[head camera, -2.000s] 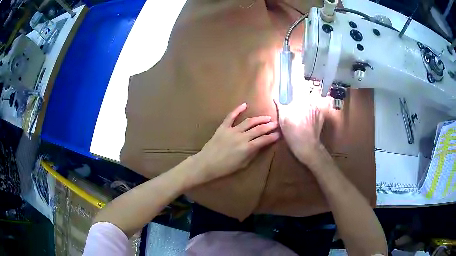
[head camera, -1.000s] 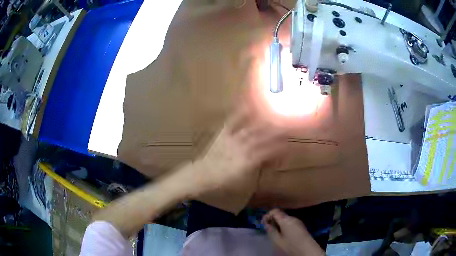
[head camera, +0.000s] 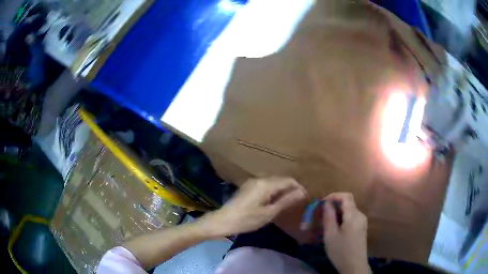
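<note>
The brown garment body (head camera: 321, 101) covers the table in front of me, with a slit-like pocket line near its lower left. My left hand (head camera: 262, 202) is over its front edge, fingers curled and pinched; whether they hold anything cannot be told. My right hand (head camera: 345, 227) is just to the right, closed on a small blurred blue item, which looks like the blue tape measure (head camera: 310, 215). The hands are close but apart. The sewing machine (head camera: 452, 107) is at the right, blurred, its lamp (head camera: 409, 120) glaring over the cloth.
A blue tray (head camera: 155, 59) lies at the upper left, beside the bare white table surface (head camera: 195, 101). A cardboard box (head camera: 107, 198) with a yellow-edged bin (head camera: 126, 163) stands at the lower left. A chart with yellow stripes (head camera: 477, 254) is cut off at the right.
The view has turned left and tilted. My left hand has left the cloth's middle for its front edge. My right hand has come up beside it from below the edge, now with the blue item.
</note>
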